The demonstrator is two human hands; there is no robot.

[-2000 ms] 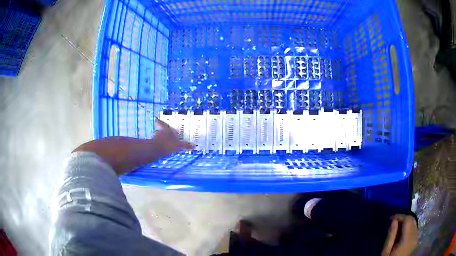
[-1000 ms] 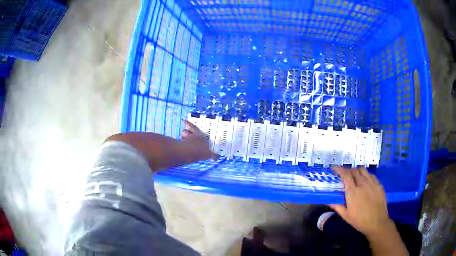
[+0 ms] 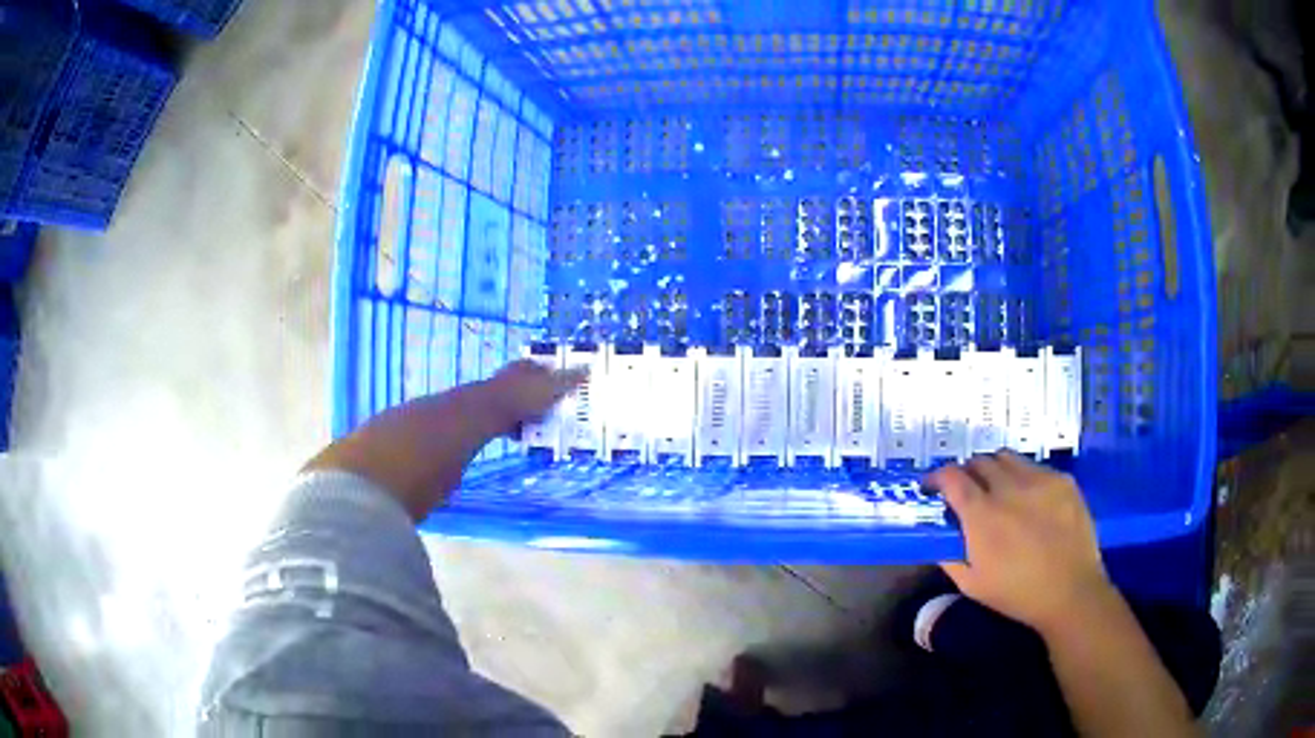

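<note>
A row of pale silver-white slotted housings (image 3: pixel 764 408) stands across the near part of the large blue plastic crate (image 3: pixel 721 539). My left hand (image 3: pixel 527 397) is at the left end of the row, with its fingertips on the end housings; whether it grips one is unclear. My right hand (image 3: pixel 1018 531) reaches over the crate's near rim, and its fingertips are at the near edge of the row toward the right. Its fingers are bent and its palm is hidden.
The crate's floor (image 3: pixel 750 231) behind the row shows wet glints and small bright specks. More blue crates (image 3: pixel 101 123) stand at the upper left. A red object (image 3: pixel 32 702) lies at the lower left on the concrete floor (image 3: pixel 217 317).
My right hand has come up from the lower right to the row. My left hand has stayed at the left end, its fingers now higher on the housings. The view has shifted slightly.
</note>
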